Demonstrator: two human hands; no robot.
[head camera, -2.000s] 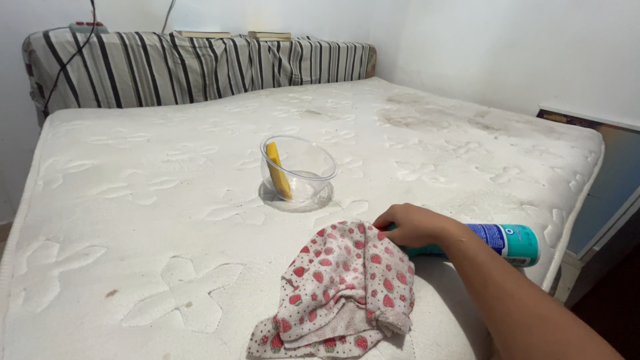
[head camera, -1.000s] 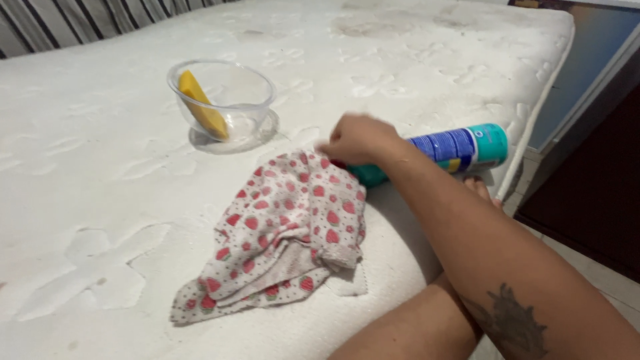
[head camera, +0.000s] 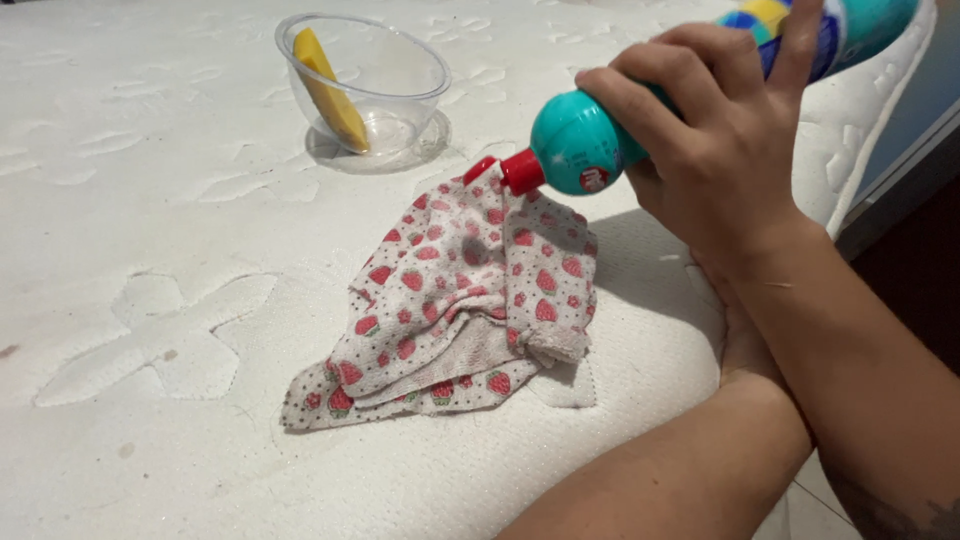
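Observation:
My right hand (head camera: 697, 112) grips a teal plastic bottle (head camera: 577, 139) with a blue label, tilted down to the left. Its red nozzle (head camera: 523, 172) is at the top edge of a crumpled strawberry-print cloth (head camera: 427, 277), with another red cap part beside it; contact cannot be told. A small dark spot shows on the cloth, which lies on a white quilted mattress (head camera: 187, 450). My left hand (head camera: 739, 341) is mostly hidden behind my right forearm, near the mattress edge. Behind the cloth, a clear plastic bowl (head camera: 405, 94) holds a yellow block (head camera: 330, 94), possibly a sponge.
The mattress's piped edge (head camera: 877, 142) runs along the right side, past my arms. Beyond it are a bluish panel (head camera: 919, 135) and a dark area. Tiled floor (head camera: 814, 480) shows at the lower right. Several faint stains mark the mattress.
My right hand has raised the bottle, which lay on the mattress behind the cloth, and now holds it tilted over the cloth's top. The view has moved closer to the cloth.

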